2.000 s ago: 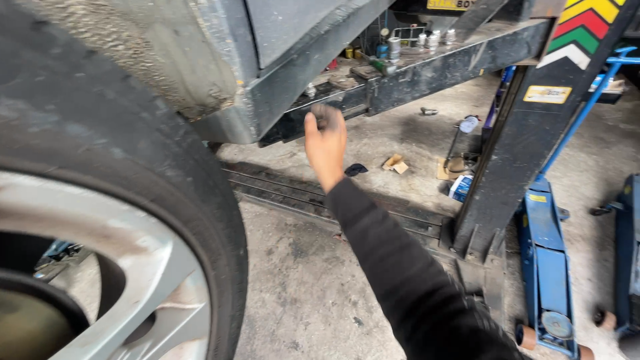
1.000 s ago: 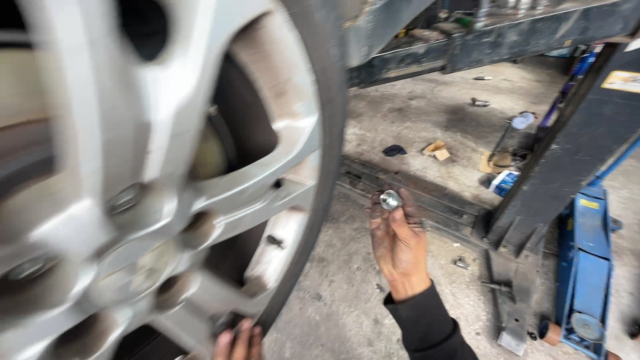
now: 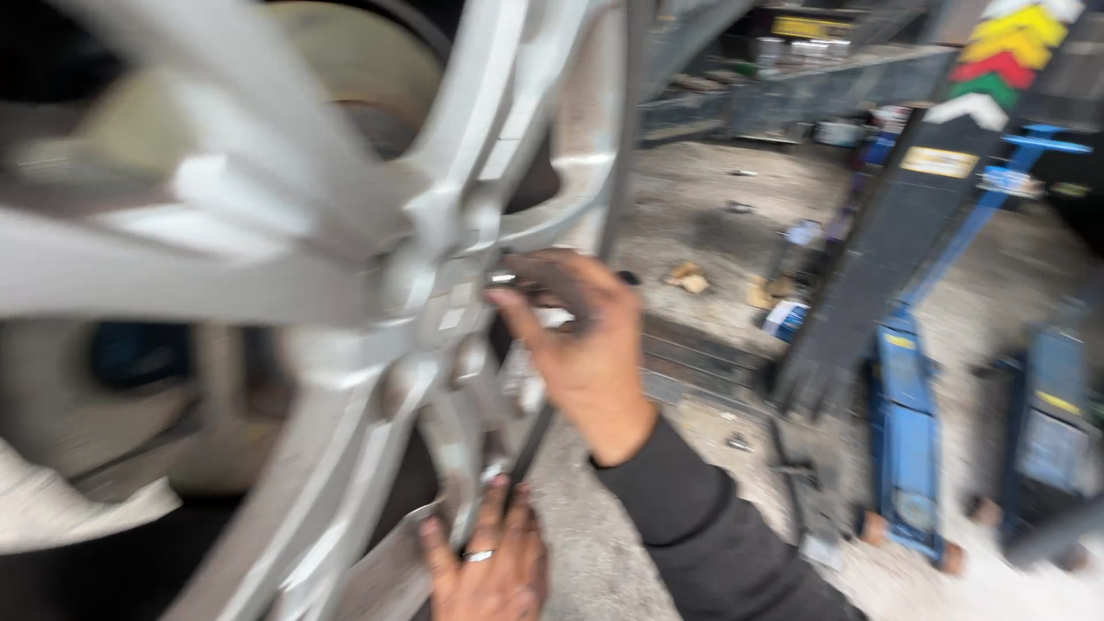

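Observation:
A silver alloy wheel [image 3: 345,345], blurred, fills the left half of the head view. My right hand [image 3: 586,336] is beside the wheel's hub area, with thumb and fingers pinching a small shiny metal piece, apparently a wheel nut or bolt [image 3: 502,278], close to the spokes. Below it, my left hand [image 3: 496,565], wearing a ring, has its fingers against a lower spoke. Blur hides whether they grip it or hold something small. Round recesses show around the wheel's centre.
A black lift post [image 3: 880,224] with coloured chevrons stands to the right. Beyond it are a blue floor jack [image 3: 910,440] and another jack [image 3: 1048,423]. Small parts and a crumpled brown scrap [image 3: 687,278] lie on the concrete floor. A lift arm [image 3: 776,99] crosses the upper right.
My right hand was at the lift arm two seconds ago, then held a round metal piece over the floor. It is now at the wheel's centre. My left hand shows more on the lower spoke.

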